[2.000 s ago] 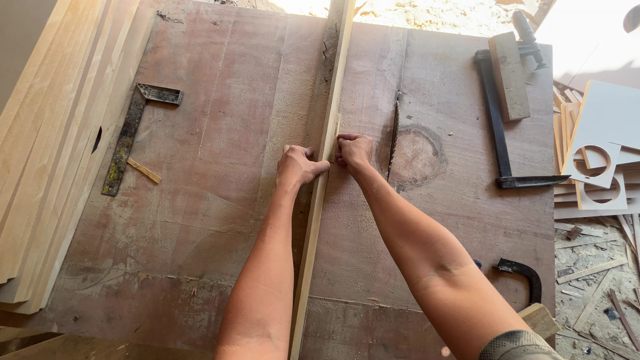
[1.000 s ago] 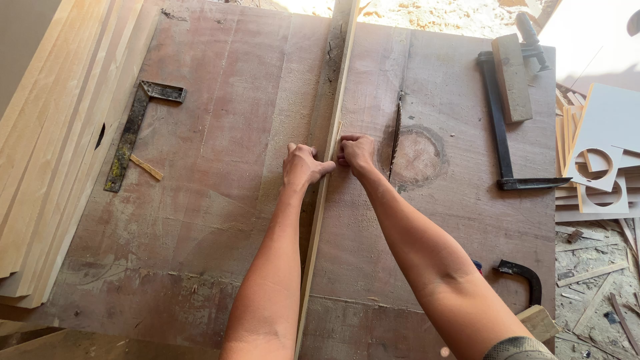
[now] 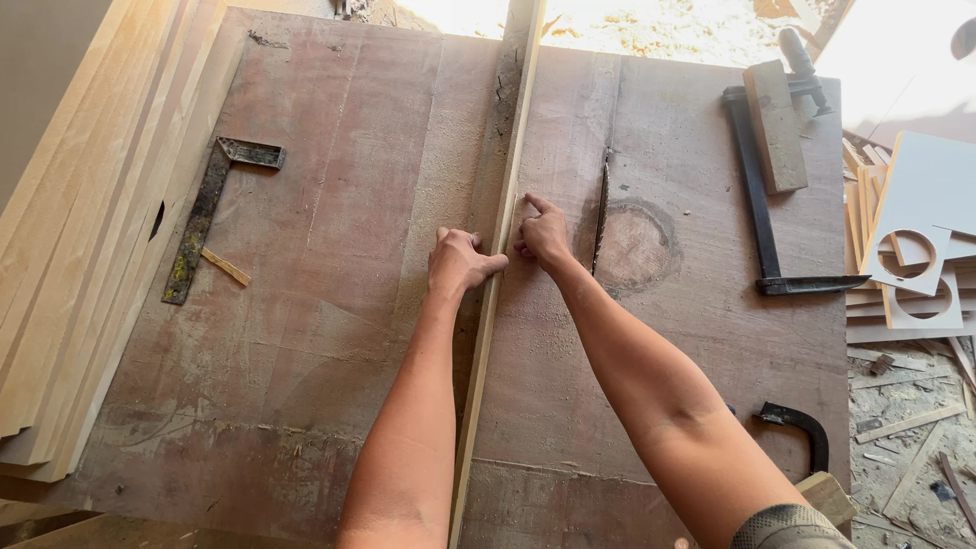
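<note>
A long narrow wooden strip (image 3: 479, 374) runs from the near edge to the far edge of a plywood saw table (image 3: 343, 305), beside a dark straight board (image 3: 509, 91). My left hand (image 3: 460, 263) rests on the strip from its left side, thumb across its top. Just right of the strip is my right hand (image 3: 543, 229), index finger stretched forward close to the strip's side, the other fingers curled; it holds nothing that I can see. A saw blade (image 3: 602, 217) stands out of a slot right of my right hand, next to a round patch (image 3: 633, 245).
Stacked wooden boards (image 3: 84, 229) lie at the left, near a metal try square (image 3: 202, 213) and a wood sliver (image 3: 226, 267). A bar clamp (image 3: 751, 183) with a wood block (image 3: 775, 126) and a second clamp (image 3: 808, 435) are at the right. Offcuts (image 3: 907, 267) lie beyond the table's right edge.
My right hand was at the strip with its fingers bent in; now it is slightly away from it with the index finger extended. The left hand stays at the strip.
</note>
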